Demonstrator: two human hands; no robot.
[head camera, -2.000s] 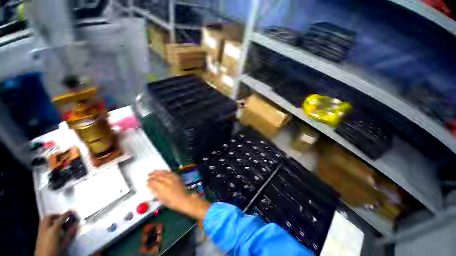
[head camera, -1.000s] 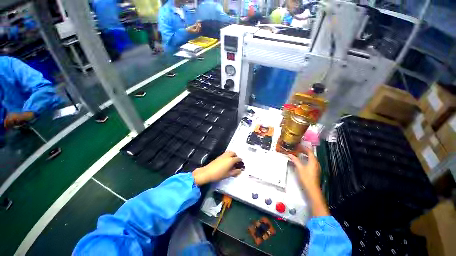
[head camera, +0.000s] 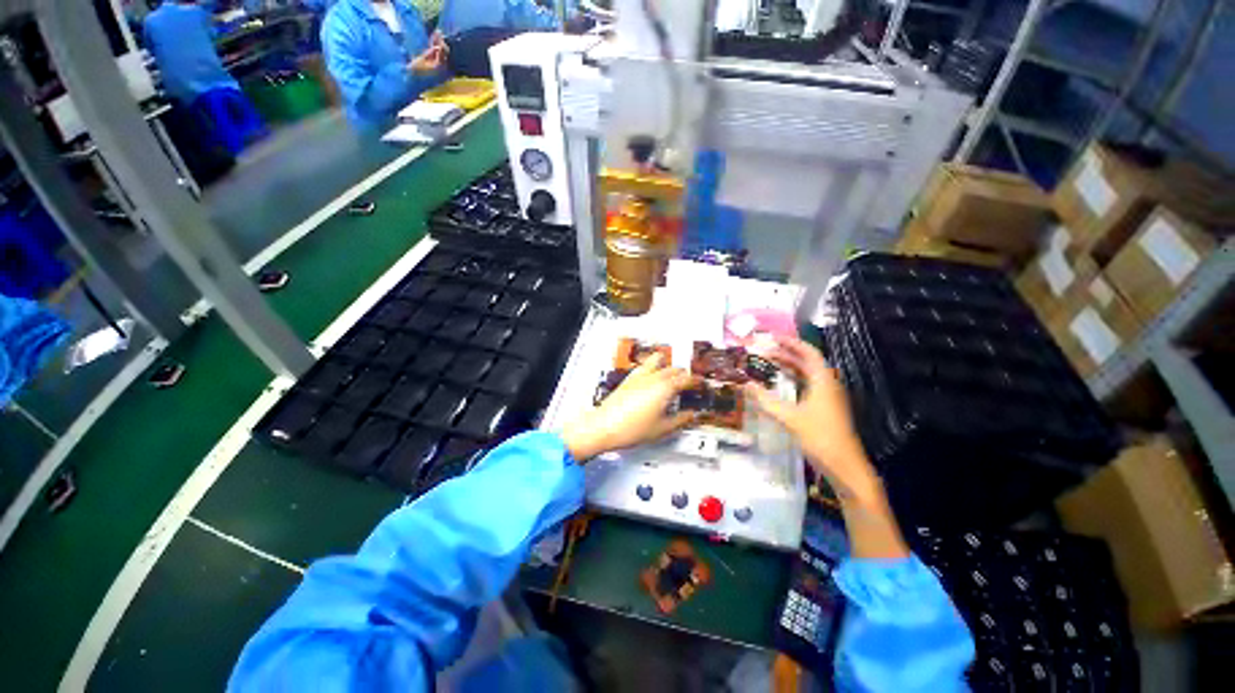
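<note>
An orange-brown fixture (head camera: 721, 402) with dark parts in it lies on the press's white base (head camera: 610, 467). My left hand (head camera: 642, 406) rests its fingertips at the fixture's left side, over dark parts. My right hand (head camera: 809, 406) has its thumb and fingers around a small black part (head camera: 760, 370) at the fixture's right edge; whether it grips the part is unclear. Another orange-brown piece (head camera: 642, 353) shows just behind my left hand. The brass-gold press head (head camera: 631, 267) stands raised behind the fixture, to the left.
Black blister trays (head camera: 434, 359) lie on the left, beside the green conveyor (head camera: 224, 393). A tall tray stack (head camera: 948, 366) stands right of the base. Round buttons and a red button (head camera: 711, 509) line the front edge. A spare fixture (head camera: 675, 577) and a keypad device (head camera: 809, 596) lie nearer me.
The view has shifted. The fixture area now lies in front of the press head instead of beneath it. My left hand has moved from the base's left side to the fixture, and my right hand stays at the right.
</note>
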